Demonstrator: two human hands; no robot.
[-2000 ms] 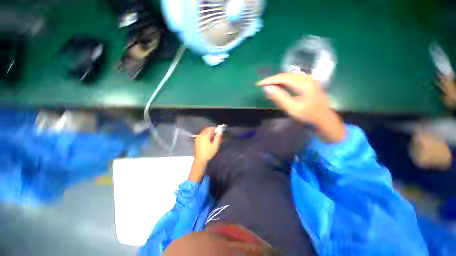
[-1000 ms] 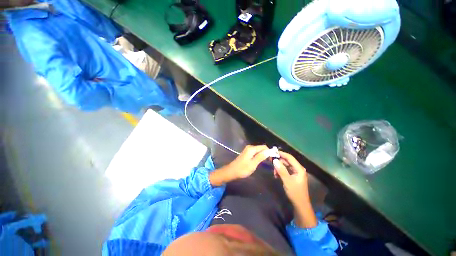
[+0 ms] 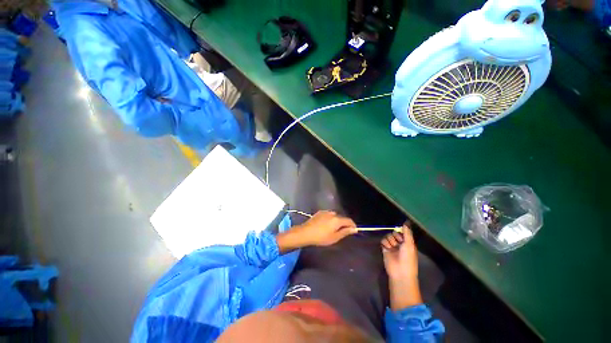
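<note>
A light blue desk fan [image 3: 469, 104] with an animal-face top stands on the green bench. Its thin white cord [image 3: 293, 126] runs from the fan's left side over the bench edge, down and back to my hands. My left hand [image 3: 328, 229] is closed on the cord. My right hand [image 3: 400, 248] holds the cord's small white end near the bench edge. A short stretch of cord is straight between the two hands. The fingers partly hide the end piece.
A clear bag of small parts [image 3: 504, 218] lies on the green bench [image 3: 402, 171] at right. Black assemblies [image 3: 285, 43] stand at the back left. A white square board or stool top [image 3: 218, 204] is at my left. A person in a blue smock [image 3: 127, 74] is beyond it.
My hands were together at the cord's end; now they are apart with the cord straight between them. The view has shifted, showing more of the fan's top.
</note>
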